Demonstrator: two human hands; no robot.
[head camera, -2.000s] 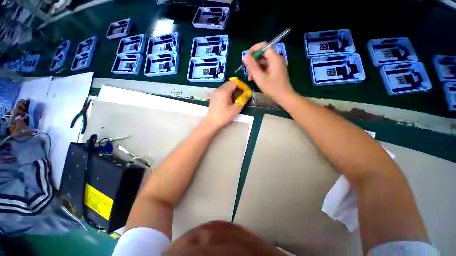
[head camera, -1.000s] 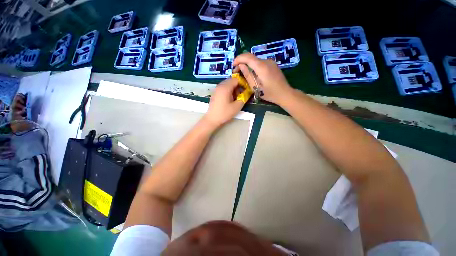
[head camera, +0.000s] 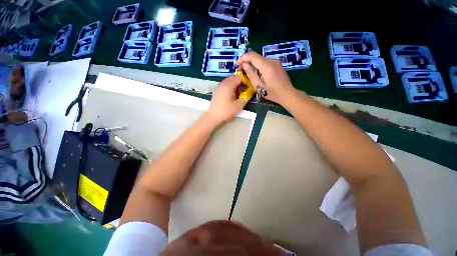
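My left hand (head camera: 228, 97) is above the worn conveyor edge, with yellow finger cots (head camera: 246, 87) on thumb and forefinger pinched together; anything between them is too small or hidden to tell. My right hand (head camera: 266, 79) touches or nearly touches the left fingertips and holds a slim pen-shaped tool (head camera: 260, 89), mostly hidden by the fingers, its end showing below the palm. A pair of light-blue trays (head camera: 220, 62) with black parts lies just beyond my hands. A single blue tray (head camera: 299, 55) lies behind my right hand.
More blue trays (head camera: 361, 72) stand on the dark green conveyor. Beige boards (head camera: 300, 165) lie under my forearms, with a crumpled white wipe (head camera: 340, 205) by the right one. A black box with a yellow label (head camera: 93, 192) and dark pliers (head camera: 75, 104) are at left, beside another person's striped sleeve (head camera: 22, 182).
My right hand has come down from above the trays to my left fingertips, and the tool has turned from pointing up and right. The trays have shifted slightly right in view.
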